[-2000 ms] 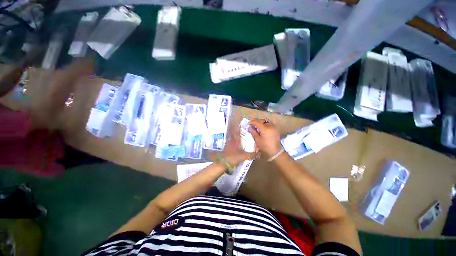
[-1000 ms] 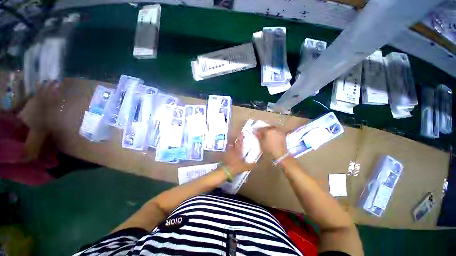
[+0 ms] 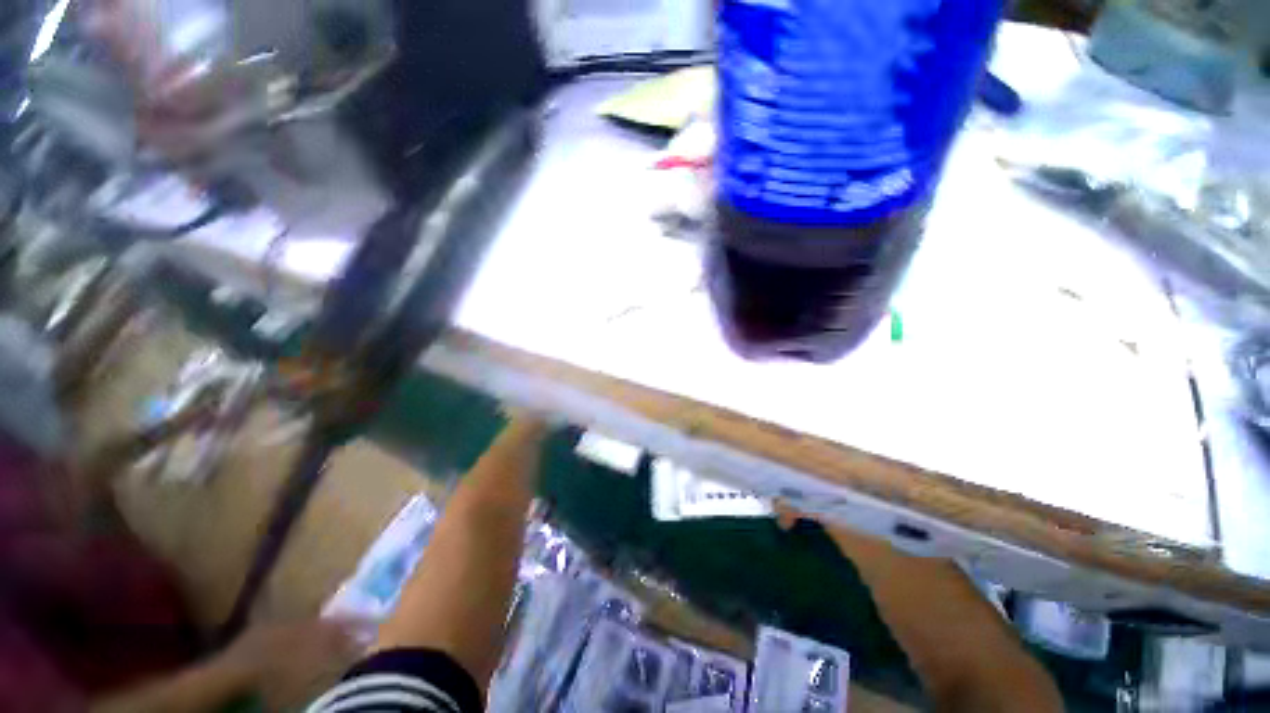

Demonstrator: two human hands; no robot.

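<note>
Clear plastic trays (image 3: 620, 669) with printed papers lie overlapping along the bottom edge, and another pack (image 3: 383, 557) lies further left. My left forearm (image 3: 453, 571) reaches up to the shelf edge; the hand itself is hidden beneath the shelf. My right forearm (image 3: 926, 613) reaches up and left, and only a bit of my right hand (image 3: 801, 518) shows under the shelf edge, near the right end of a white carton (image 3: 713, 493) on the green belt (image 3: 613, 522). Whether the right hand holds anything is hidden.
A white shelf with a wooden edge (image 3: 864, 463) spans the view above my hands. A bottle with a blue label (image 3: 850, 126) stands on it, very near. A dark blurred hanging object (image 3: 432, 223) is at left. Another person's forearm (image 3: 209, 683) shows at lower left.
The view has swung up and forward onto the shelf and bottle. My hands have left the papers near my body, and both arms now reach forward under the shelf edge.
</note>
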